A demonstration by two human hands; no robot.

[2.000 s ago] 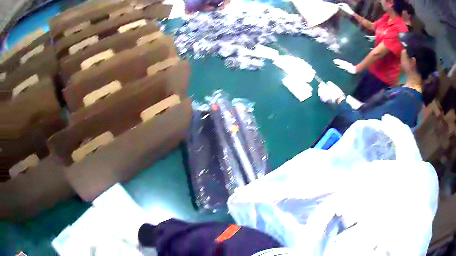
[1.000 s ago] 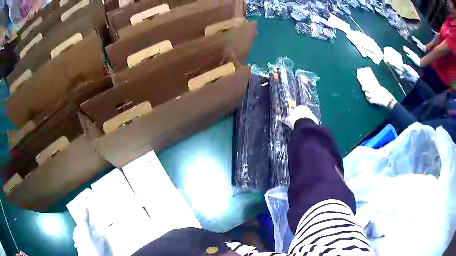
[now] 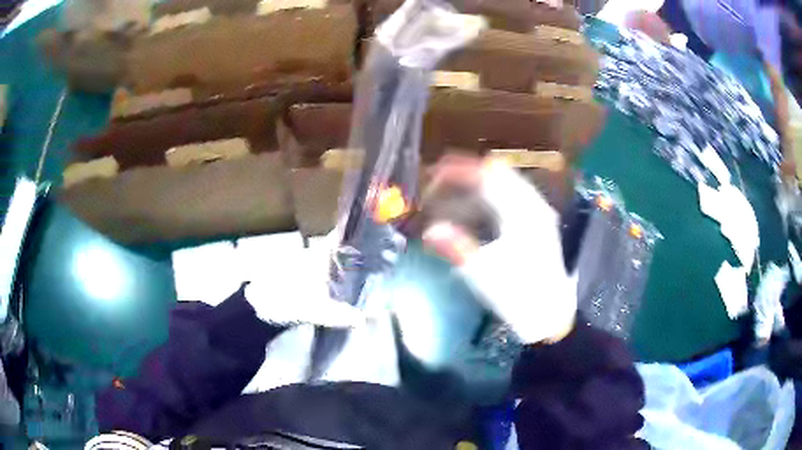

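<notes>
A long dark bagged unit (image 3: 387, 149) in clear film stands tilted in front of me, with a bright orange spot midway and loose film at its top. My left hand (image 3: 295, 299), in a white glove, is at its lower end and grips it; the glove blends into the white foam end caps (image 3: 211, 268) behind. My right hand (image 3: 519, 255), gloved with bare fingertips, is blurred just right of the unit. Its thumb and fingers are apart, with nothing seen between them. More dark bagged units (image 3: 616, 264) lie on the table to the right.
Rows of open brown cartons (image 3: 211, 198) stand across the back and left. A heap of silvery small bags (image 3: 686, 105) and white sheets (image 3: 730, 220) lie at right on the green table (image 3: 686, 308). A cloudy plastic sack (image 3: 739, 409) is at lower right. Another person shows at top right.
The view has swung left. My right hand has left the units on the table, and a bagged unit is now raised in front of me. My left hand has come clearly into view at its lower end.
</notes>
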